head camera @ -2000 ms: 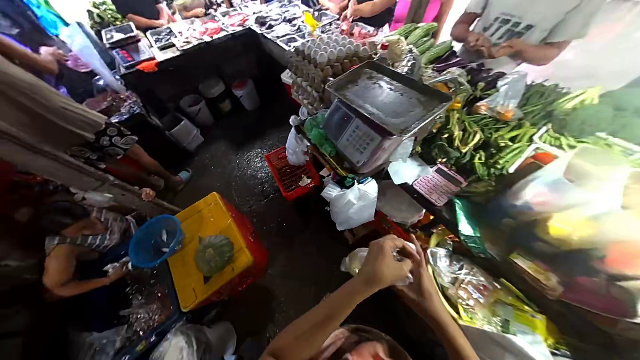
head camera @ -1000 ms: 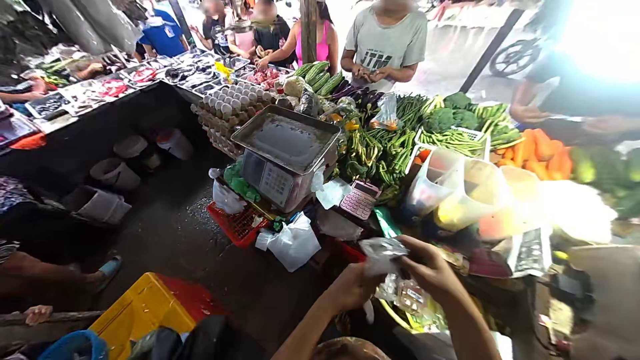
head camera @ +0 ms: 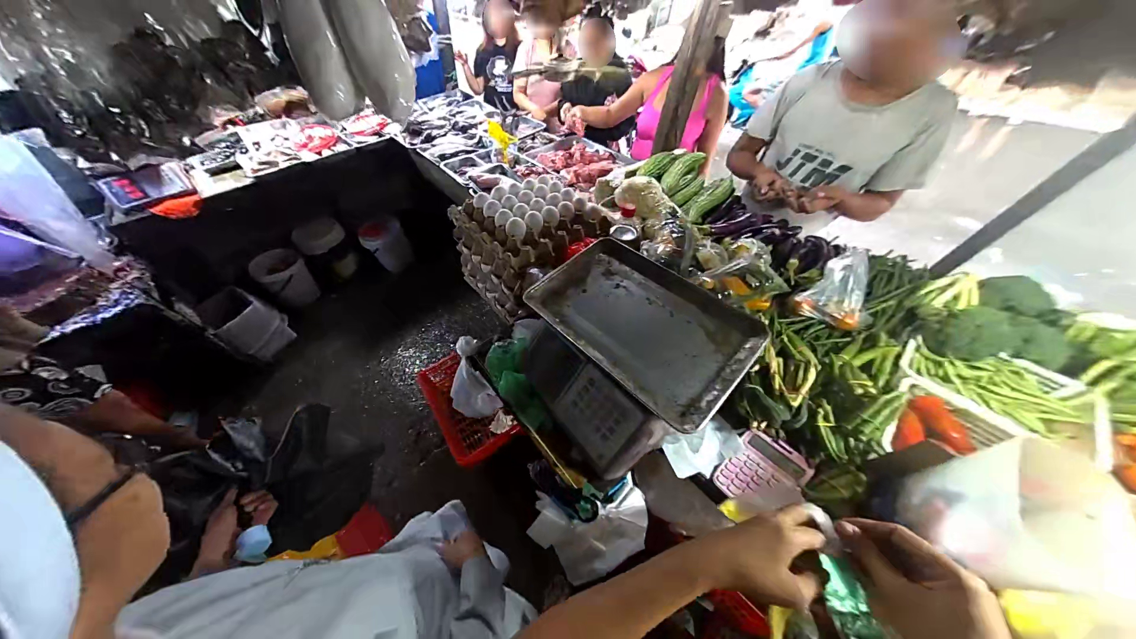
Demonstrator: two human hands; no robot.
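Observation:
My left hand (head camera: 768,550) reaches in from the bottom, fingers curled on a small clear plastic bag (head camera: 824,525). Close on its right, my right hand (head camera: 923,577) pinches the other side of that bag between thumb and finger; what the bag holds cannot be made out. Green plastic packaging (head camera: 848,593) shows between and below the hands. A pink calculator (head camera: 761,470) lies just above my left hand. Beyond it stands a digital scale (head camera: 590,413) with a metal tray (head camera: 652,328) on top. White plastic bags (head camera: 599,532) hang below the scale.
Egg trays (head camera: 497,257) are stacked behind the scale. Green beans (head camera: 994,382), broccoli (head camera: 1012,319), eggplants (head camera: 772,231) and bitter melons (head camera: 692,182) cover the counter. A red plastic basket (head camera: 457,426) is left of the scale. People are close at lower left; a person in a grey shirt faces the counter.
The view has swung about. Both hands still hold the clear bag, now nearer the pink calculator. People at lower left have come into view close by, one with a black plastic bag.

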